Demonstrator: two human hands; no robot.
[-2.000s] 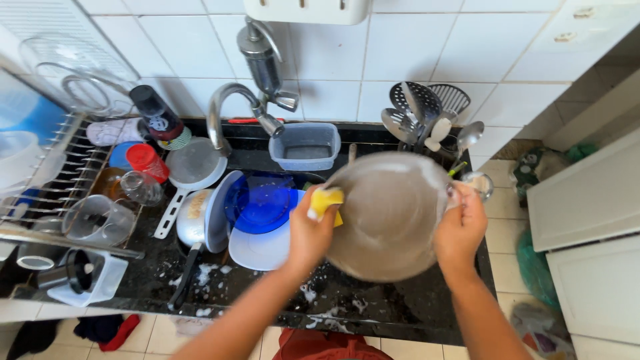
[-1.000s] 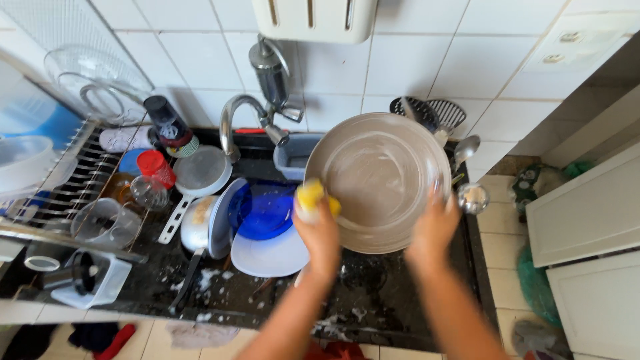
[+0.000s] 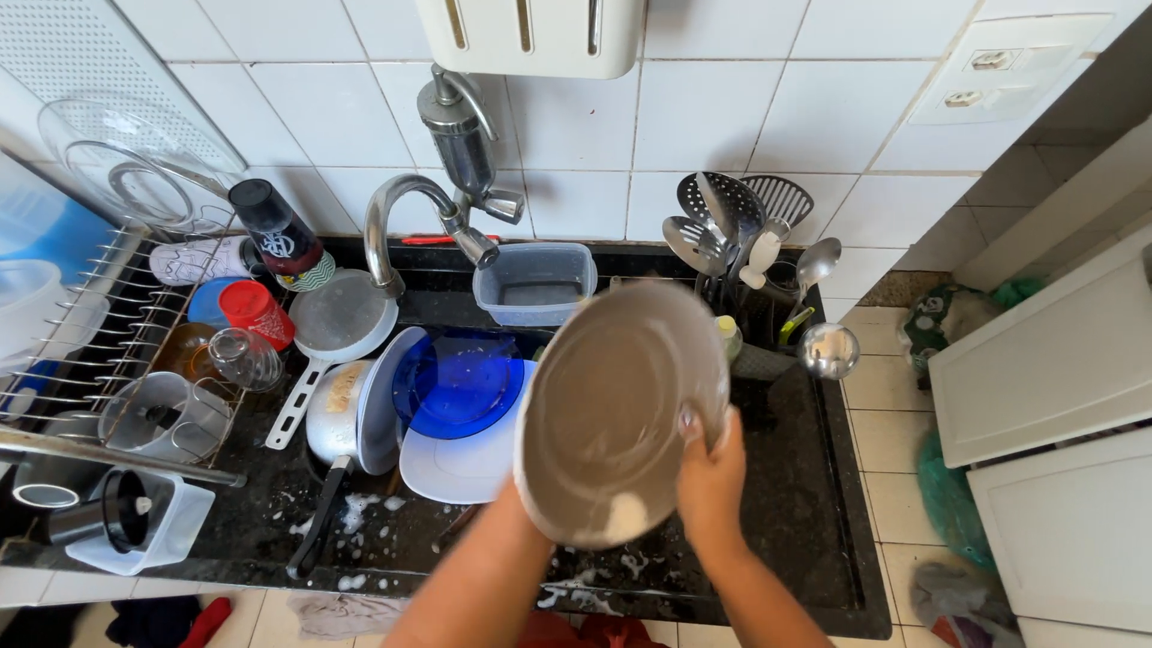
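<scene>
A soapy greyish-brown round plate (image 3: 603,405) is tilted in front of me over the black stone counter. My right hand (image 3: 711,459) grips its right rim, thumb on the inner face. The fingers of my left hand are hidden behind the plate; only the wrist and forearm show at its lower left, so what they hold cannot be seen. Left of the plate lie a blue glass plate (image 3: 459,382) and a white plate (image 3: 454,468), beside a pot (image 3: 337,409) with a black handle. The chrome faucet (image 3: 387,234) stands behind them.
At the left are a wire dish rack (image 3: 117,450), a red cup (image 3: 256,313) and a lidded pan (image 3: 342,310). A plastic tub (image 3: 535,279) sits by the wall. Metal kitchen utensils (image 3: 738,225) stand upright at the back right, with a ladle (image 3: 828,349) beside them.
The plate has turned from facing up to a steep tilt. My left hand, earlier at its left edge with a yellow sponge, has gone behind it. The sponge is out of sight.
</scene>
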